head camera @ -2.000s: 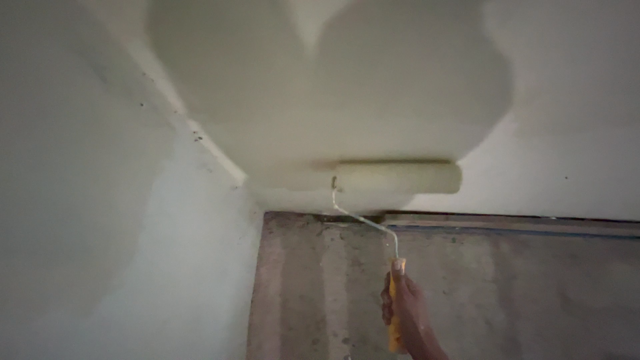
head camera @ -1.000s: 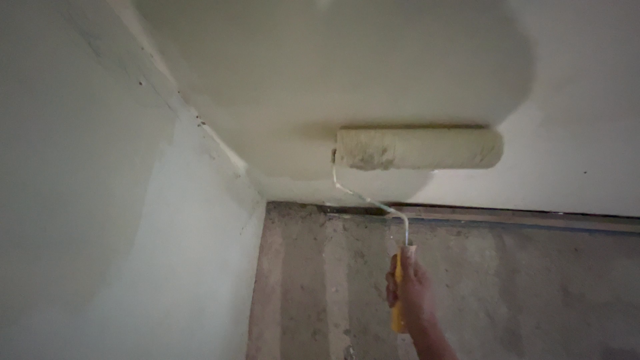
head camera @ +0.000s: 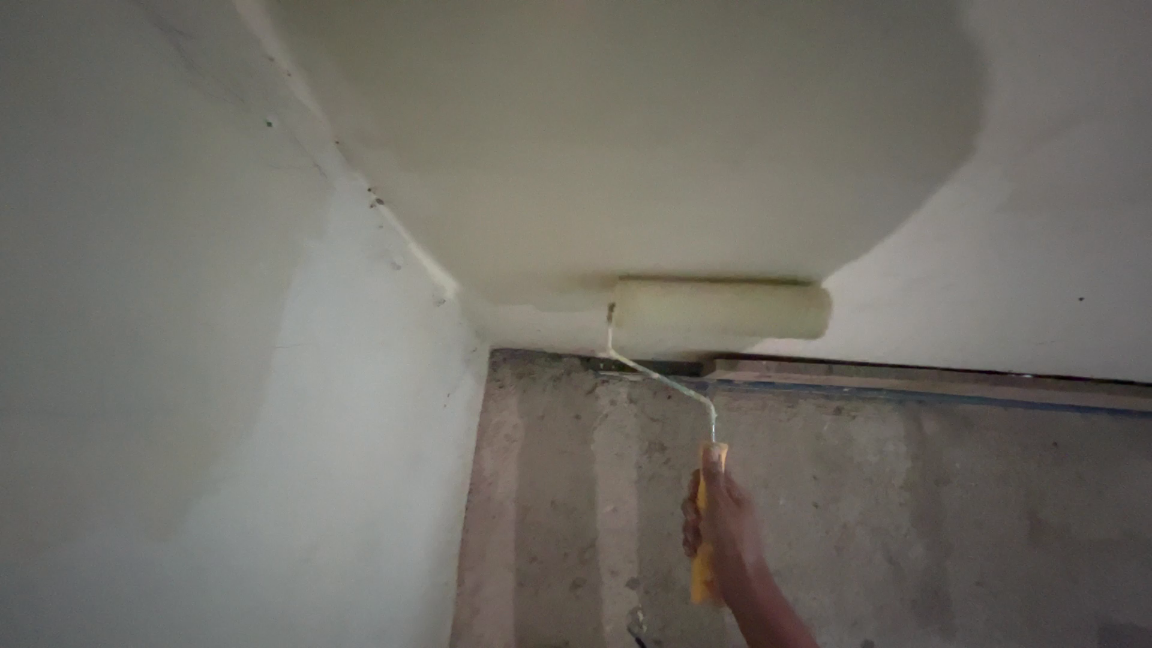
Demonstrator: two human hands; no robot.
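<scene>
My right hand [head camera: 727, 526] is closed around the yellow handle [head camera: 708, 576] of a paint roller. From the handle a bent metal frame [head camera: 666, 382] rises to the pale roller sleeve [head camera: 723, 308], which lies level against the lower part of the facing wall. Above the sleeve a darker, damp-looking coated patch [head camera: 630, 135] covers much of that wall, with a rounded edge toward the lighter surface [head camera: 1071, 225] at right. My left hand is out of the picture.
At left a side wall [head camera: 360, 432] with its own darker area meets the facing wall in a corner. Below lies a stained, dusty concrete floor [head camera: 810, 504]. A ledge or strip [head camera: 900, 378] with a blue line runs along the wall's base at right. A small dark object [head camera: 637, 630] lies at the bottom edge.
The darker patch's notched top and lower right part look more filled in than two seconds ago. The roller has moved on the wall, lower now than one second ago. My right hand keeps its grip.
</scene>
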